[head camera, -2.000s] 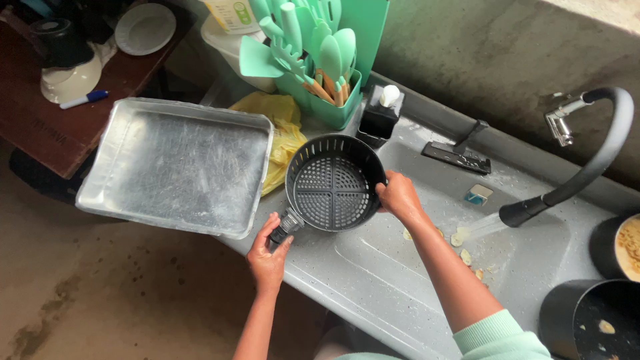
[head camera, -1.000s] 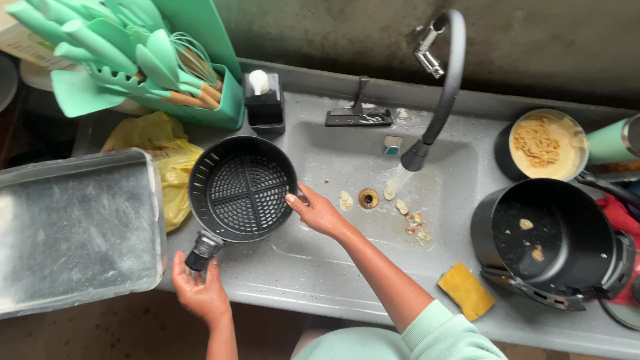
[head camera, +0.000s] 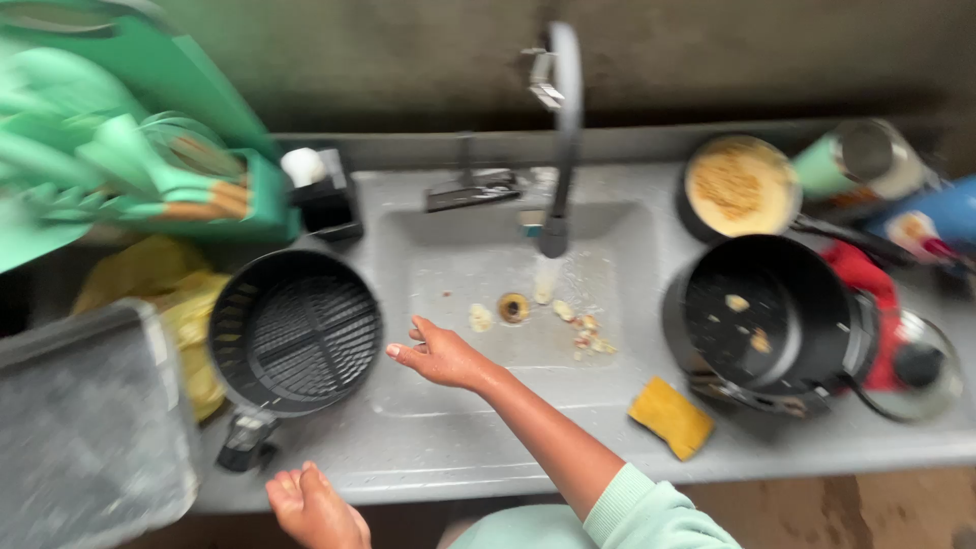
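A black air fryer basket (head camera: 305, 335) with a slotted bottom rests on the grey counter left of the sink, its handle toward the front edge. My right hand (head camera: 442, 354) is over the left side of the sink basin (head camera: 518, 267), just right of the basket, holding nothing. Near the counter's front edge, below the basket handle, my left hand (head camera: 316, 503) is empty, fingers loosely bent. Water runs from the black flexible faucet (head camera: 564, 152) into the basin, where food scraps (head camera: 591, 335) lie by the drain (head camera: 513, 307).
At right stand a black air fryer drawer (head camera: 751, 320), a saucepan with food (head camera: 740, 187), a green tumbler (head camera: 846, 160) and a glass lid (head camera: 938, 374). A yellow sponge (head camera: 671, 418) lies in front. At left are a metal tray (head camera: 84, 435), a yellow bag (head camera: 194, 335), green utensils (head camera: 122, 160) and a soap dispenser (head camera: 328, 194).
Both hands have let go of the air fryer basket, which now stands on the counter. The view has swung to the right.
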